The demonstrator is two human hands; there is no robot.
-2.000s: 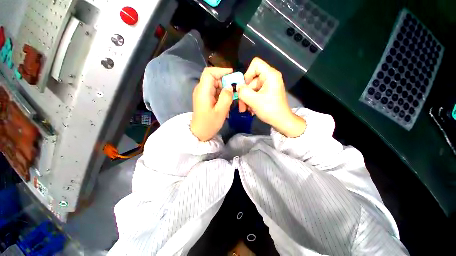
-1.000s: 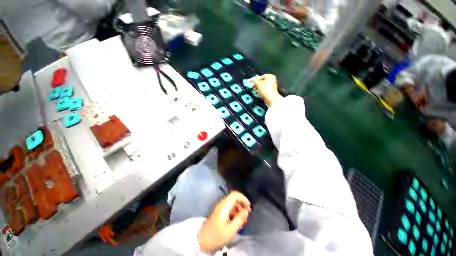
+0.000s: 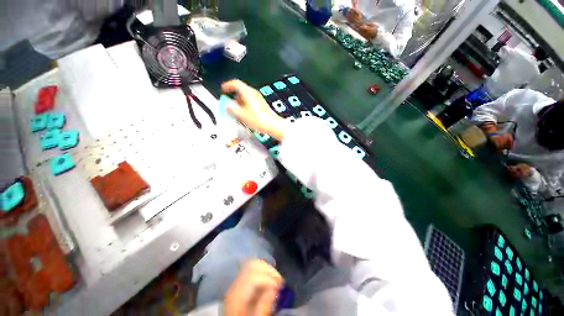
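Note:
My right hand (image 3: 250, 111) is stretched out over the left end of the black tray (image 3: 315, 102), near the machine's far edge. Its fingertips are closed on a pale teal housing (image 3: 224, 105), partly hidden and blurred. Rows of teal housings lie in the tray, and my right hand and sleeve cover part of them. My left hand (image 3: 252, 289) is low over my lap, blurred, with its fingers curled. Whether it holds anything cannot be made out.
On the machine at left are a red piece (image 3: 46, 99), several teal shells (image 3: 62, 163), orange-brown fixtures (image 3: 37, 259), black-handled pliers (image 3: 200, 110), a fan (image 3: 171, 57) and a red button (image 3: 249, 187). Another teal-filled tray (image 3: 485, 271) is at lower right. White-coated people sit across the bench.
My right hand has moved left from over the tray's middle to its left end, now with a teal housing at the fingertips. My left hand is slightly lower and the view has shifted.

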